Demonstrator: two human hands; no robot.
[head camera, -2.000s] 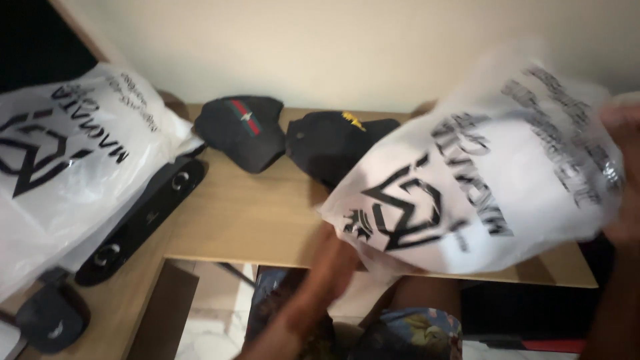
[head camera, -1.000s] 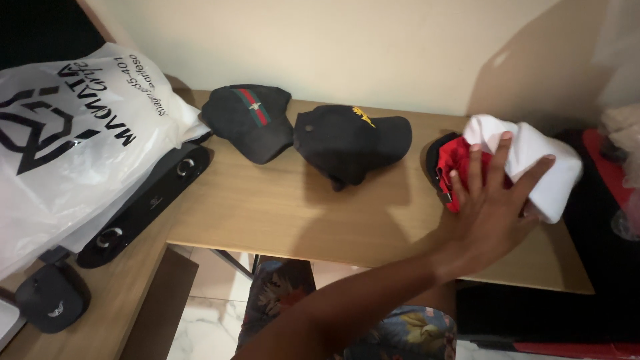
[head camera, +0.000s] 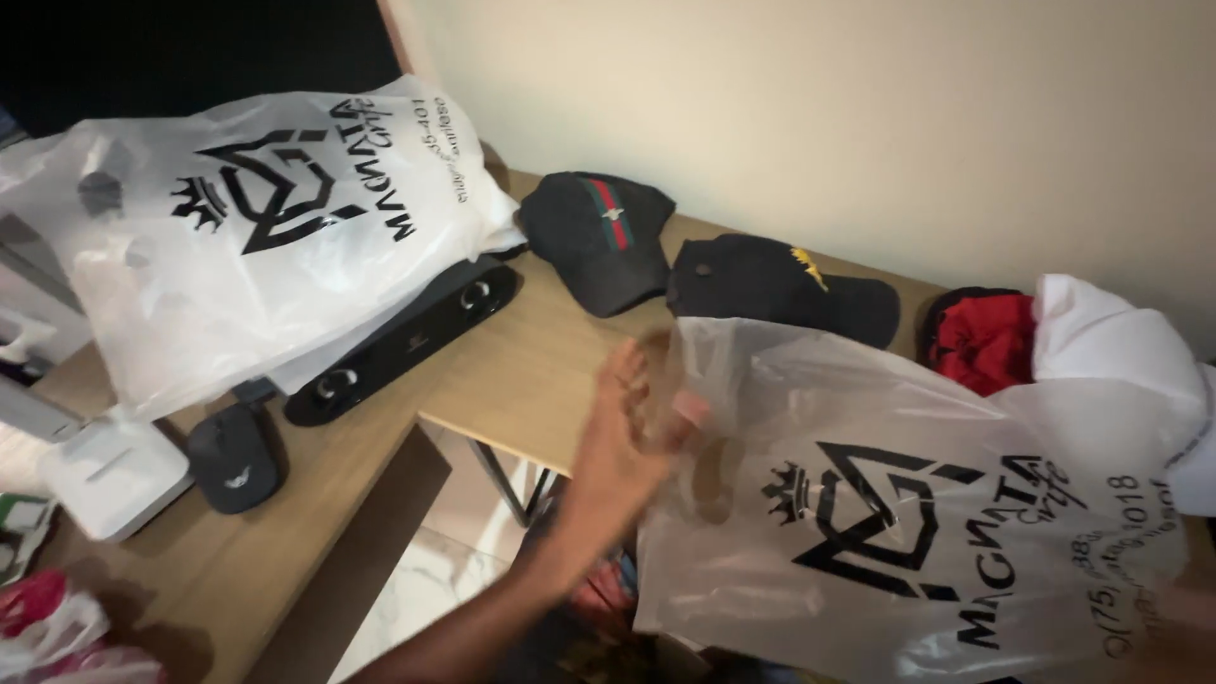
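My left hand, blurred, is at the left edge of a printed white plastic bag, fingers spread; whether it grips the film is unclear. My right hand is mostly behind the bag's lower right part, its fingers hardly visible. The bag partly covers a black cap with a yellow emblem and a white cap, which lies against a red and black cap. Left of these rests a black cap with a green and red stripe.
Another printed white plastic bag lies on the desk at the left, partly over a black speaker bar. Near it are a black mouse and a white box-like device. A wall stands behind the desk.
The printed bag, absent one second ago, now spreads over the right of the desk. The hand that was on the white and red caps is no longer there. The view has swung left.
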